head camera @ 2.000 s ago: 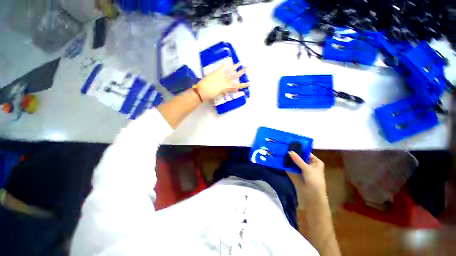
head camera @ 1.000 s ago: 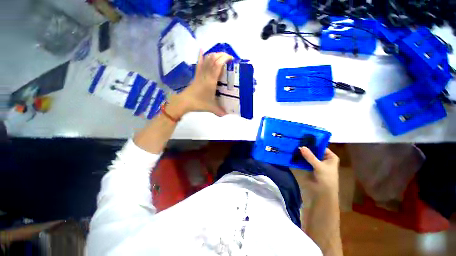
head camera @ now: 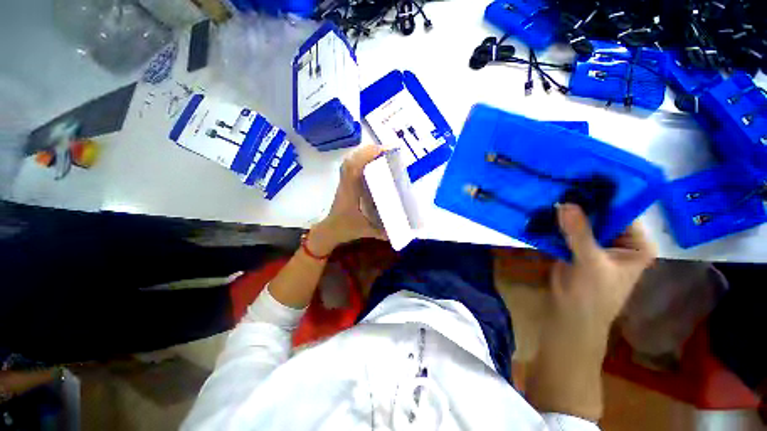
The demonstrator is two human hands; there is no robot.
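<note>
My left hand (head camera: 346,202) holds a retail box (head camera: 392,202) over the table's front edge; its white inner side or opening faces right. My right hand (head camera: 599,261) grips a bright blue insert tray (head camera: 538,164) by its lower right part, raised close to the camera, so it looks large. Two cable plugs lie side by side on the tray, pointing left, with a black cable coil under my fingers. The tray is to the right of the box and does not touch it. Behind the tray, another blue tray is mostly hidden.
A stack of boxes (head camera: 326,88) stands at top centre, with a loose box (head camera: 407,126) beside it. Fanned boxes (head camera: 223,135) lie left. Filled trays (head camera: 618,77) lie right, below a black cable heap (head camera: 631,21). A clear bag (head camera: 118,38) and dark phone-like rectangle (head camera: 198,45) are upper left.
My left hand first lay on the boxes, then picked one up and brought it to the table edge, turned end-on. My right hand has raised the blue tray up and to the right.
</note>
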